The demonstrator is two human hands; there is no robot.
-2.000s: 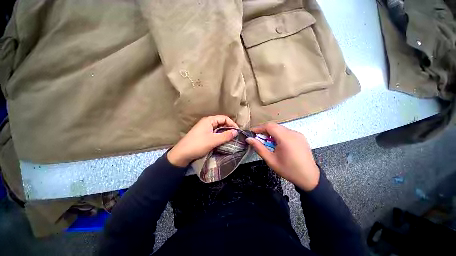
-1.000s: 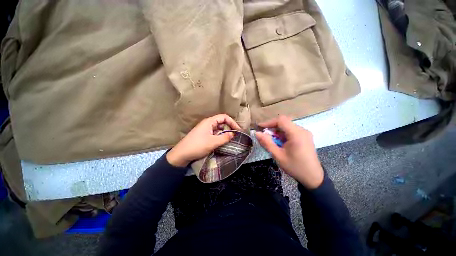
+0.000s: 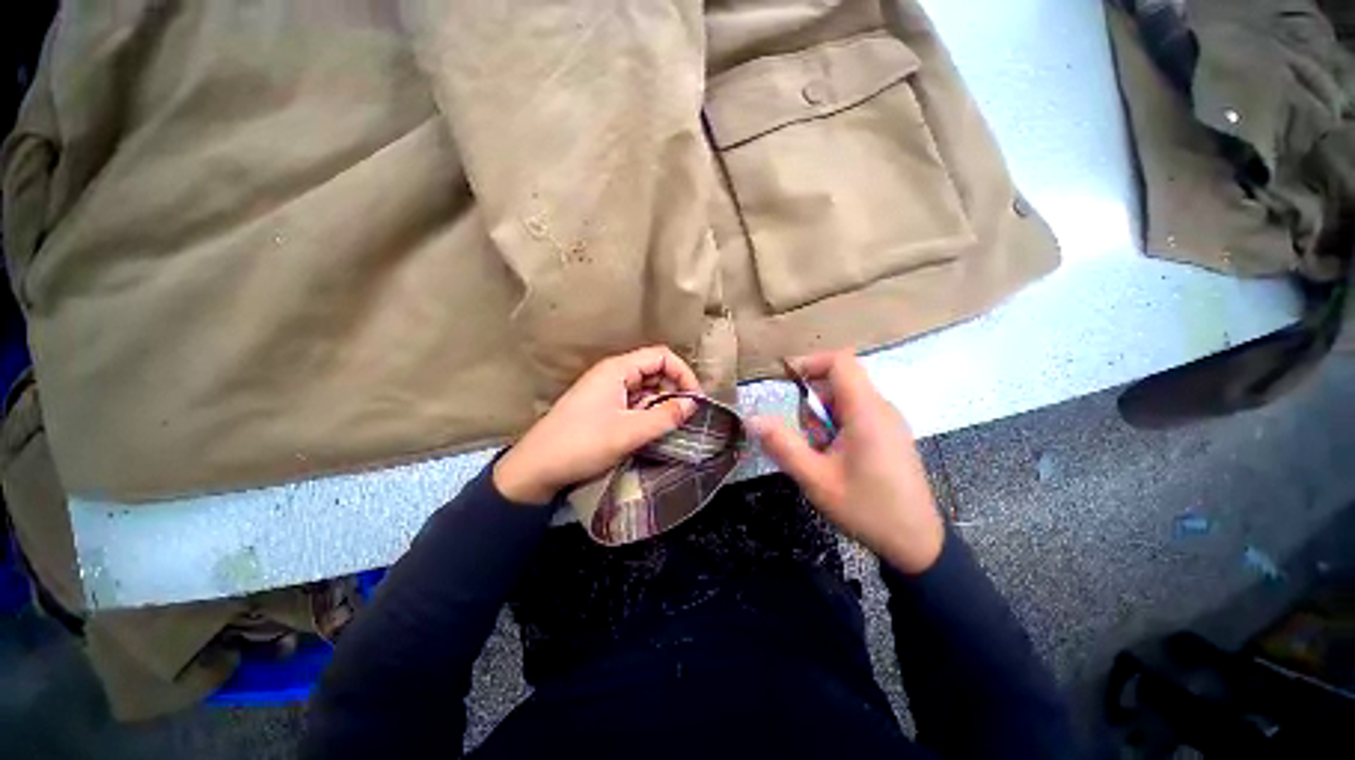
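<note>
A khaki jacket (image 3: 283, 297) lies spread over the table, one sleeve (image 3: 580, 164) across its body towards me. My left hand (image 3: 602, 423) pinches the rim of the cuff (image 3: 676, 468), which is held open as a ring showing the plaid lining. My right hand (image 3: 855, 460) is just right of the cuff and holds small thread snips (image 3: 810, 404), blade pointing up and away; most of the tool is hidden in the fingers. Its thumb is close to the cuff's right rim; I cannot tell if they touch. Light thread scraps lie on the sleeve.
The white table's (image 3: 297, 527) near edge is at my lap. Darker khaki jackets (image 3: 1226, 164) lie at its right end, one part hanging over the edge. Below left are a blue crate (image 3: 275, 676) and khaki garments (image 3: 149, 653). The floor (image 3: 1011, 520) is speckled grey.
Two seconds ago my right hand was at the cuff rim beside my left fingers. It has moved off to the right, and the snips blade now shows. My left hand still holds the cuff.
</note>
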